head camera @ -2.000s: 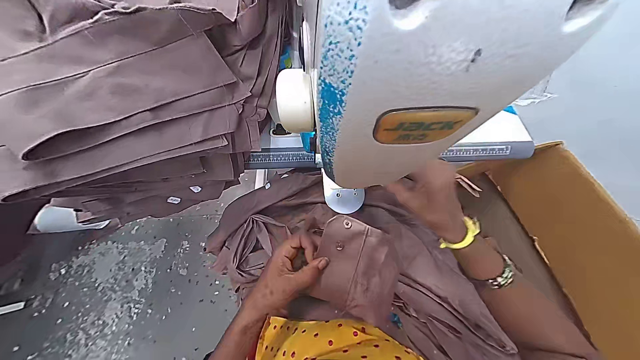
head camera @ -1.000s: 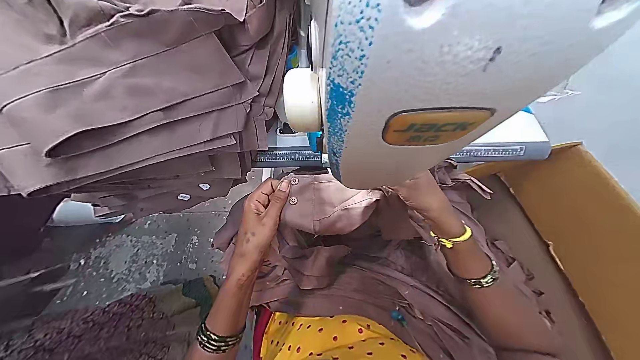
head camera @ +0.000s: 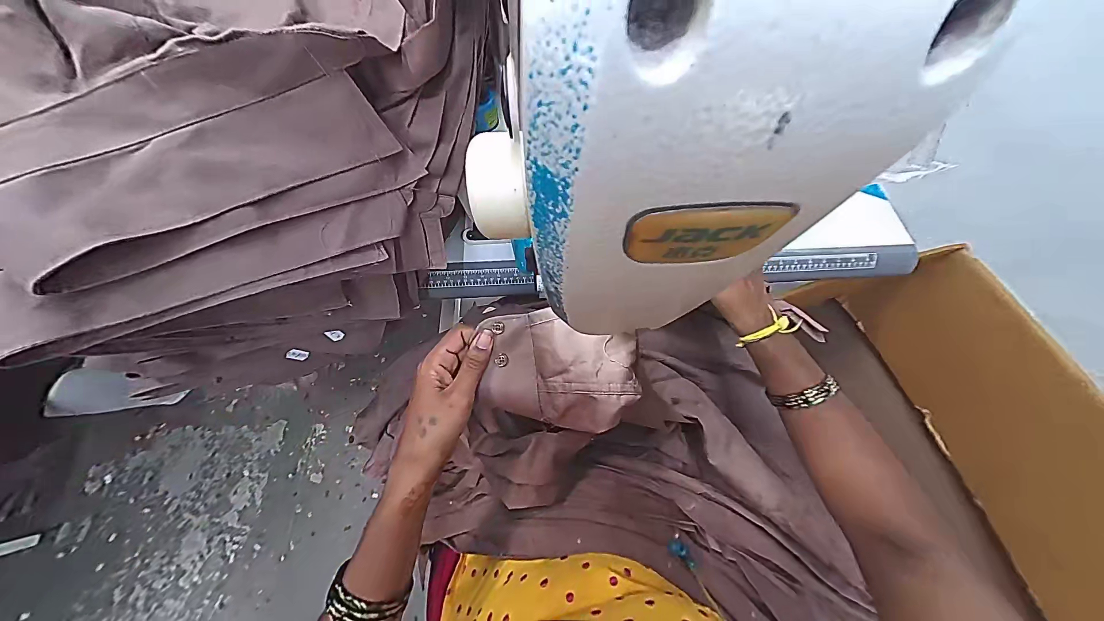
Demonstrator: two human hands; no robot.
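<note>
The white head of a Jack sewing machine [head camera: 690,155] fills the upper middle of the head view. Below it lies a brown garment [head camera: 604,500], bunched across the lap and up to the machine. My left hand [head camera: 448,388] pinches a cuff-like end [head camera: 509,371] with two small buttons between thumb and fingers. Light falls on the cloth just right of the buttons. My right hand [head camera: 743,302] is at the cloth on the machine's right side; its fingers are hidden behind the head. The needle area is hidden too.
Folded brown fabric pieces [head camera: 198,172] are piled high at the left. A cardboard box wall [head camera: 1000,405] rises at the right. A ruler scale [head camera: 479,280] runs along the machine bed's edge. Thread scraps lie on the grey surface [head camera: 190,509] at lower left.
Two seconds ago the buttoned piece lay lower, in front of the machine, with my left hand at its left edge. It is now up under the machine head, and my left hand has moved up with it.
</note>
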